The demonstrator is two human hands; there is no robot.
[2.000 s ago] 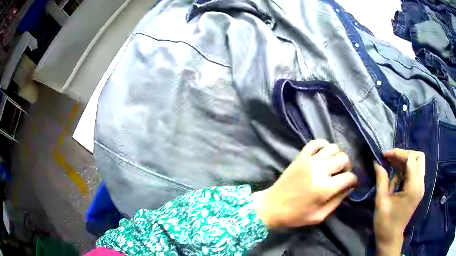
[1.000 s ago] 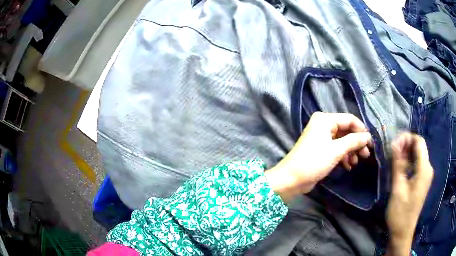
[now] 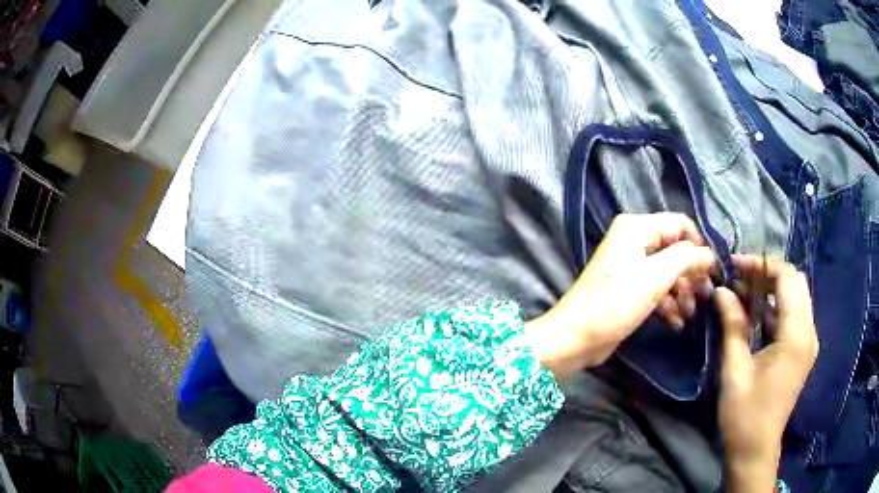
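A large denim garment (image 3: 386, 202), pale grey-blue side up, lies spread in front of me. Its armhole edge (image 3: 576, 183) is a dark blue band around an oval opening. My left hand (image 3: 636, 289), below a green patterned sleeve, reaches over the opening and pinches the band's right side. My right hand (image 3: 766, 337) is just right of it, its fingertips at the same stretch of band, close to the left fingertips. Something small and dark shows between the right fingers; I cannot tell what it is. A dark blue placket with metal buttons (image 3: 759, 136) runs at the upper right.
A white table corner (image 3: 172, 226) shows at the left. Beyond it are a pale trough (image 3: 159, 82) and a floor with a yellow line (image 3: 145, 303). Blue material (image 3: 207, 385) hangs below the table edge. A green crate (image 3: 120, 464) is at lower left. More denim (image 3: 848, 58) lies at upper right.
The garment shifted slightly right and down in view from the first frame. My left hand moved up along the band. My right hand, blurred and apart a second ago, now meets the band beside it.
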